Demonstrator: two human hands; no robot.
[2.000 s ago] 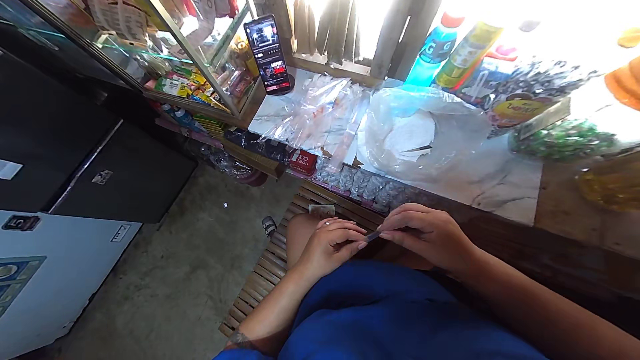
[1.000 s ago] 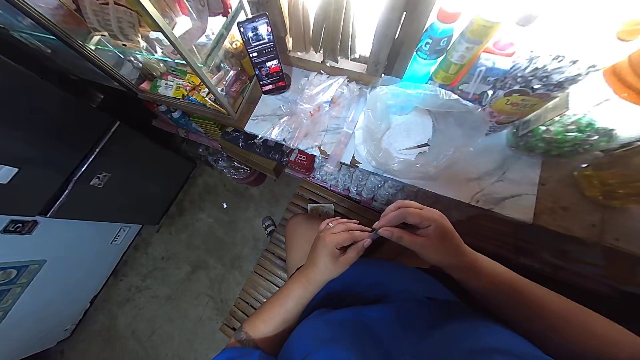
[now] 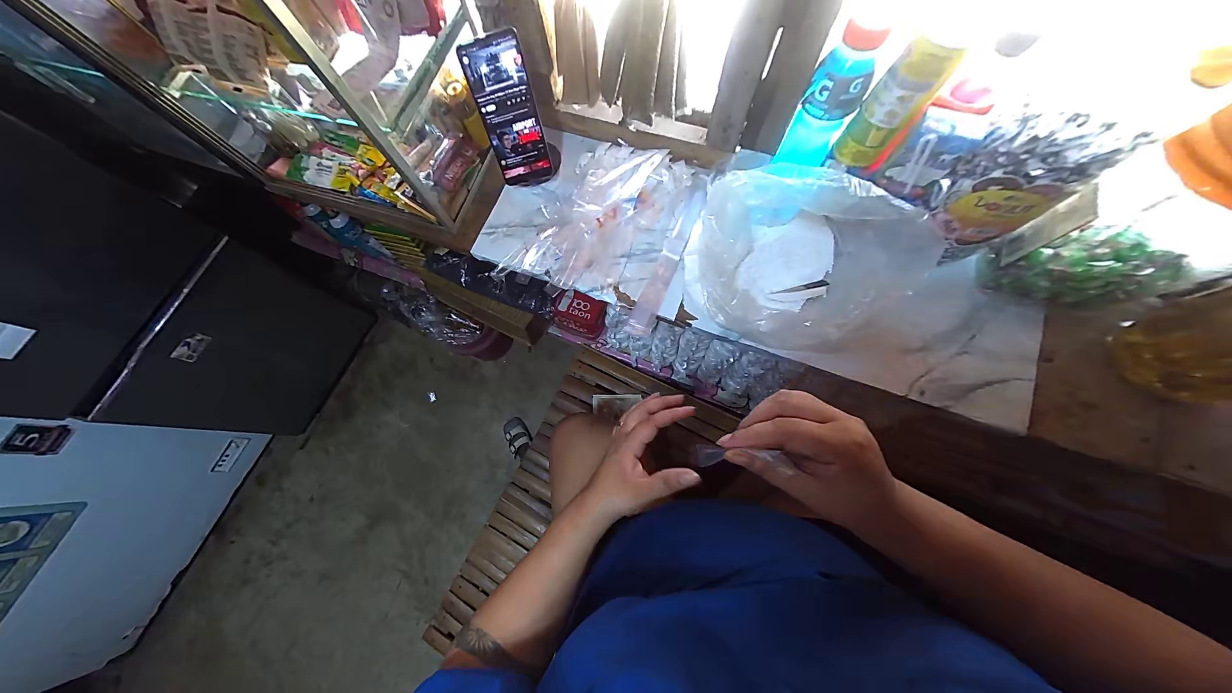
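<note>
Over my lap, my right hand (image 3: 818,457) pinches a small clear plastic bag (image 3: 712,454) between thumb and fingertips. My left hand (image 3: 645,457) is just left of it, its fingers apart and holding nothing. Beyond the hands, on the marble-patterned tabletop (image 3: 972,361), lies a large clear plastic bag (image 3: 866,308) with a round white thing (image 3: 789,255) inside it. A pile of thin clear plastic bags (image 3: 606,217) lies to its left. Several small knotted plastic bags (image 3: 717,356) line a ledge under the table's front edge.
A phone (image 3: 510,106) stands lit at the back left beside a glass display case (image 3: 337,106) of packets. Bottles, including a blue drink bottle (image 3: 833,96), stand at the back right near a bag of green-wrapped items (image 3: 1088,265). A slatted bamboo bench (image 3: 500,558) is beneath me.
My hands were together at the fingertips and have moved apart. The left hand has opened, and the small clear bag now shows in my right hand.
</note>
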